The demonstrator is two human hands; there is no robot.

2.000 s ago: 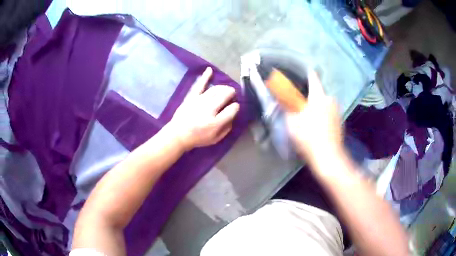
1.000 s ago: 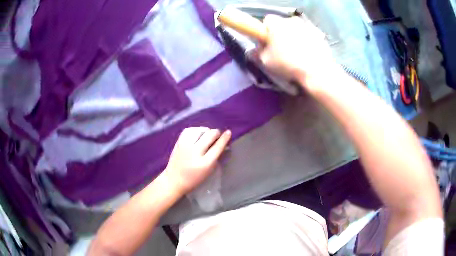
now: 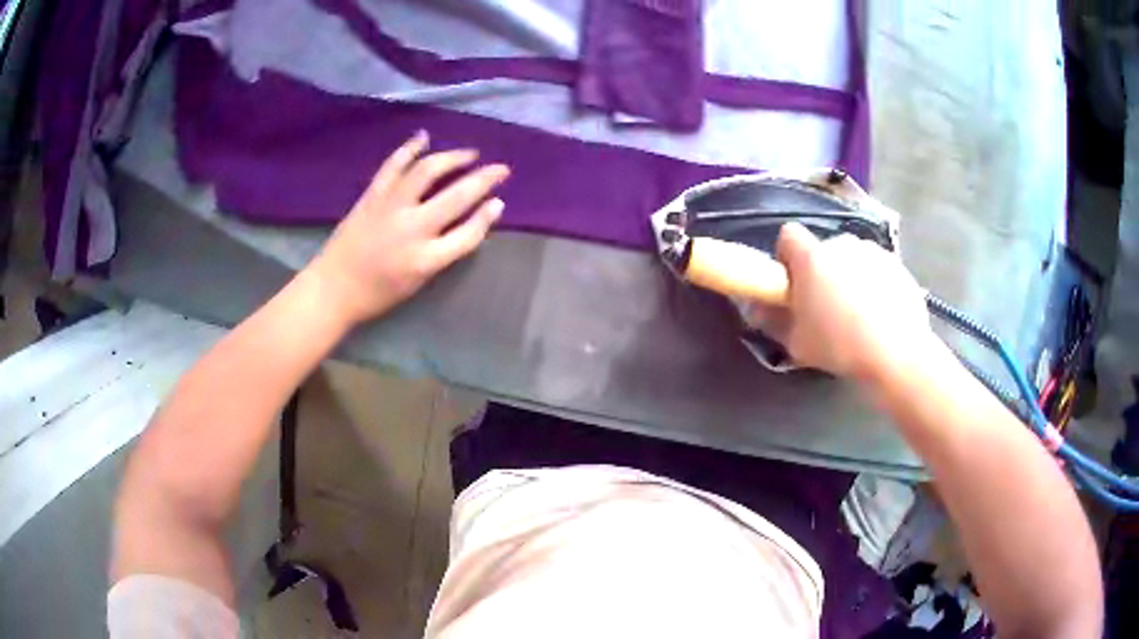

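Observation:
A purple garment piece (image 3: 562,187) with pale lilac-grey areas (image 3: 500,31) lies across the pressing table (image 3: 562,312). A purple pocket-like patch (image 3: 641,63) shows at the top centre. My left hand (image 3: 412,225) lies on the purple border, fingers spread, holding nothing. My right hand (image 3: 849,293) is closed around the tan handle (image 3: 737,268) of the steam iron (image 3: 799,206). The iron's pointed end faces left and touches the right end of the purple border. The cloth beneath the iron is hidden.
A blue hose (image 3: 1087,464) and cable run right from the iron. More purple and lilac cloth (image 3: 94,137) hangs at the table's left edge. A white bench (image 3: 88,387) is at lower left. Dark purple cloth (image 3: 662,449) lies below the table's front edge.
The view has turned, so the border now runs nearly level. My left hand's fingers have spread on the border. The iron has moved from the pale area to the border's right end.

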